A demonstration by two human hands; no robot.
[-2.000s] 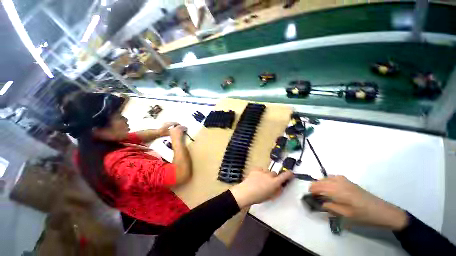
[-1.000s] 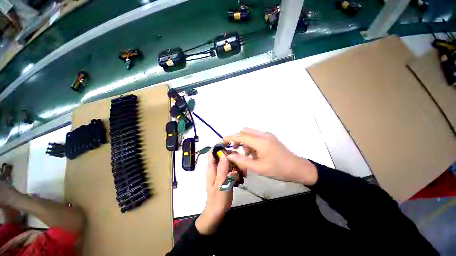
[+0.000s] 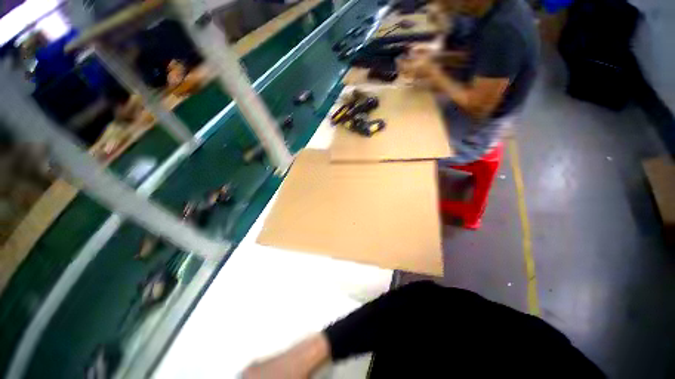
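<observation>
My right hand point(image 3: 290, 361) shows only in part at the bottom edge, blurred, over the white tabletop point(image 3: 296, 296). Its fingers are cut off, so I cannot tell what it holds. A black sleeve covers the arm. My left hand is out of the picture. No unit shows at my hand. A flat brown cardboard sheet point(image 3: 355, 215) lies on the table beyond my arm.
Another cardboard sheet point(image 3: 400, 133) lies farther off with a pile of black and yellow units point(image 3: 358, 115). A person point(image 3: 488, 81) sits there on a red stool point(image 3: 481, 189). The green conveyor point(image 3: 244, 178) with blurred units and pale posts runs along the left.
The view has swung to the right, away from the rows of black covers and the coworker in red. My left hand and the unit held in both hands have left the picture.
</observation>
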